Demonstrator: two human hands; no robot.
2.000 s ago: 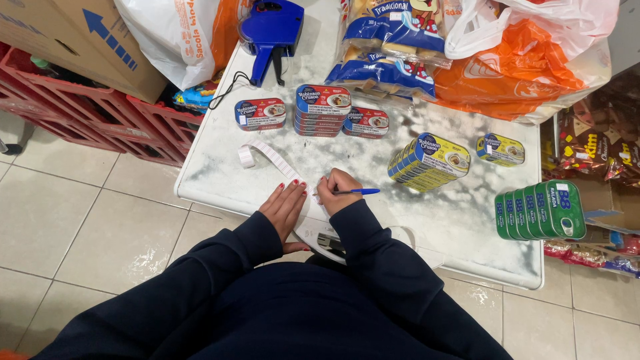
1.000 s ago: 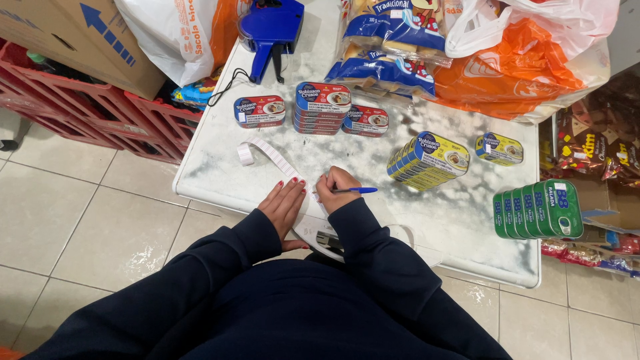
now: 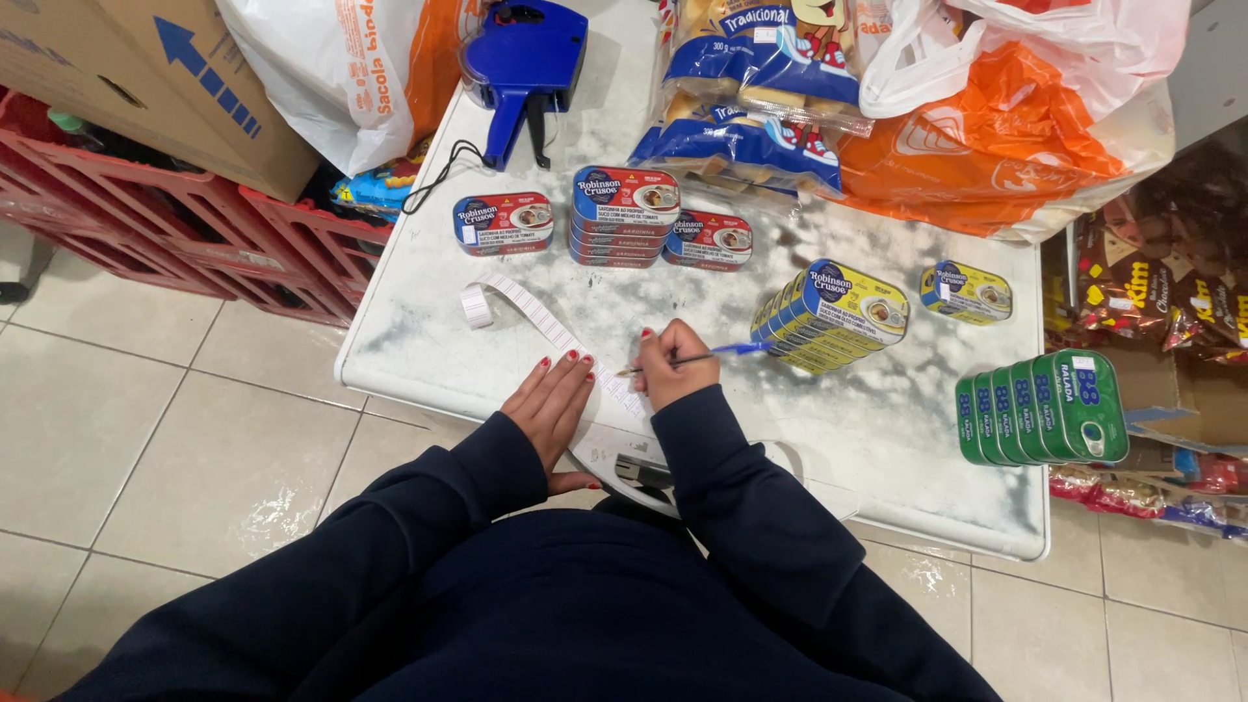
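My right hand (image 3: 676,365) is closed around a blue pen (image 3: 736,349), its tip on a curling strip of white labels (image 3: 534,310) that lies across the white table. My left hand (image 3: 554,413) presses flat at the strip's left side, fingers nearly together. Beyond them stand stacked red-and-blue sardine tins (image 3: 624,216), with a single tin (image 3: 503,224) to the left and other red tins (image 3: 709,241) to the right. Stacked yellow tins (image 3: 830,314) stand right of the pen. Under my right wrist is a partly hidden white object with a dark slot (image 3: 644,472).
A blue price labeller (image 3: 523,73) lies at the back left of the table (image 3: 409,361). Packaged snacks (image 3: 751,97) and orange-and-white plastic bags (image 3: 985,146) crowd the back. A lone yellow tin (image 3: 965,292) and green tins (image 3: 1041,408) stand at right; red crates (image 3: 175,234) are left.
The pen in my right hand has tilted, its blue end now slightly raised towards the yellow tins. My left hand has stayed in place on the table.
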